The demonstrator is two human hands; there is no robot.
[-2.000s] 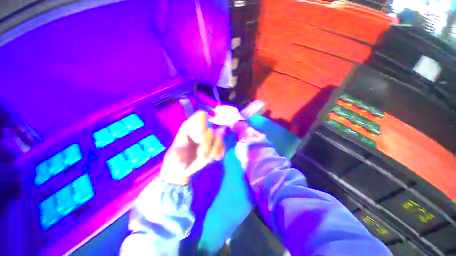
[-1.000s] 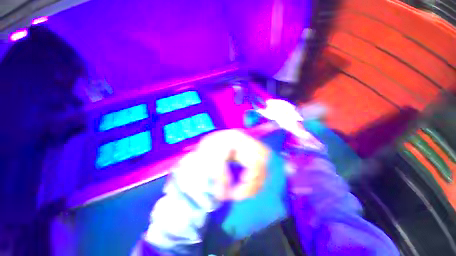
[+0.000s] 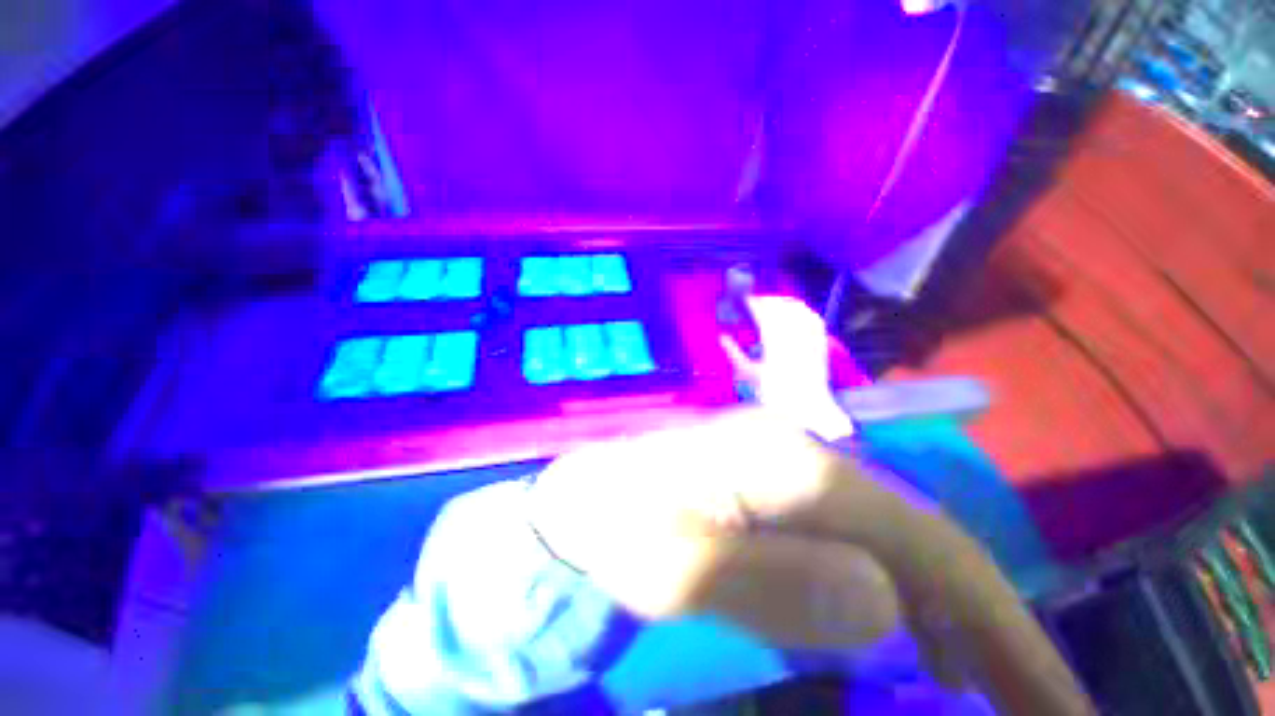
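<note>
Four glowing cyan blocks of circuit boards (image 3: pixel 401 364) lie in a dark flat carrier (image 3: pixel 499 319) on the pink bed, left of my hands. My left hand (image 3: pixel 713 525), bare and blurred, is in front of the bed's front rail. One finger stretches to the lower right; the others look bent, and nothing clear shows in it. My right hand (image 3: pixel 794 361), in a glowing white glove, is behind it at the bed's right end, beside a small pale upright bottle (image 3: pixel 737 294). Its fingertips are blurred, and my left hand covers my right wrist and part of the sleeve.
The pink front rail (image 3: pixel 378 455) runs before the carrier, with a teal-blue mat (image 3: pixel 322 560) nearer me. A pale bar (image 3: pixel 916 399) sticks out right of my gloved hand. A red-orange slatted surface (image 3: pixel 1119 308) and a black bin (image 3: pixel 1133 643) stand at the right.
The view has turned, so the carrier sits more level. My left hand has moved right, across my right forearm, and a finger has stretched out. My gloved hand remains at the bed's right end.
</note>
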